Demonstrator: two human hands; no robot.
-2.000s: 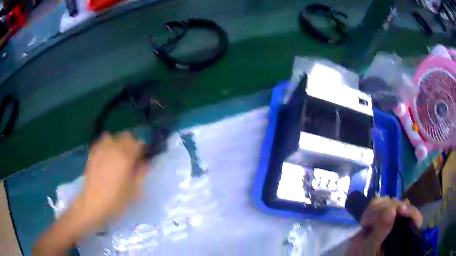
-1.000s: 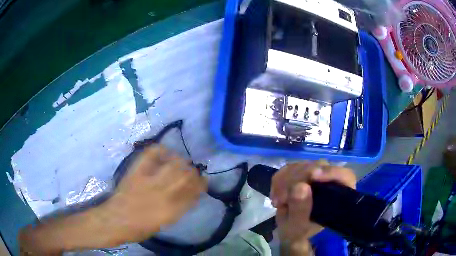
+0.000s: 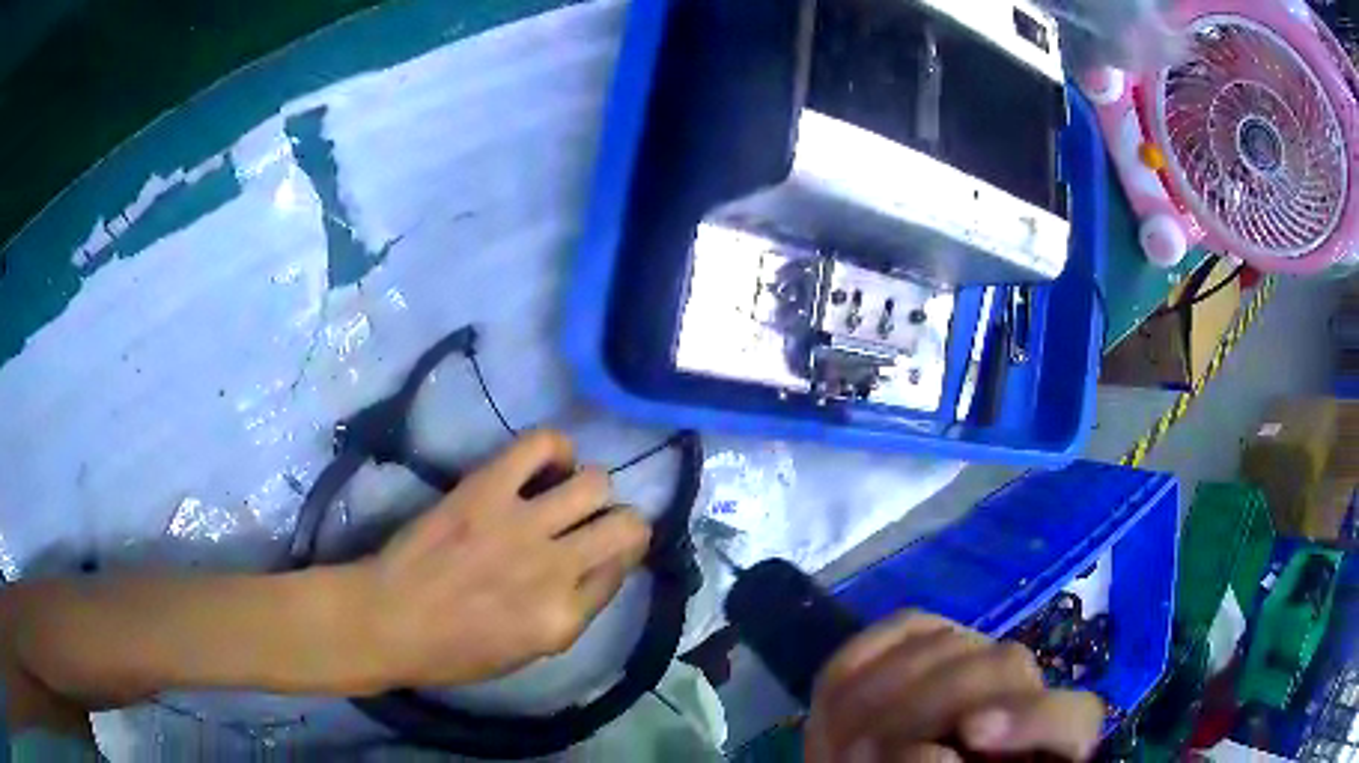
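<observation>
A black headphone frame [image 3: 651, 644] lies on the white sheet, its curved band towards me and its yokes pointing away, with thin dark wires between them. My left hand [image 3: 507, 559] is over the middle of the frame with its fingers curled at the wires; the fingertips are partly hidden. My right hand [image 3: 946, 698], partly cut off by the bottom edge, holds the black electric screwdriver [image 3: 790, 623]. Its thin bit points up and left, just right of the right yoke and apart from it.
The screw feeder [image 3: 932, 164] stands in a blue tray [image 3: 835, 428] beyond the frame. A blue crate [image 3: 954, 540] with small black parts is at the lower right. A pink fan [image 3: 1259, 142], cardboard boxes and green crates [image 3: 1285, 634] are at the right.
The headphone frame came from the far side onto the sheet, then shifted slightly left. The screwdriver left the feeder and moved down beside the frame. The view has tilted down.
</observation>
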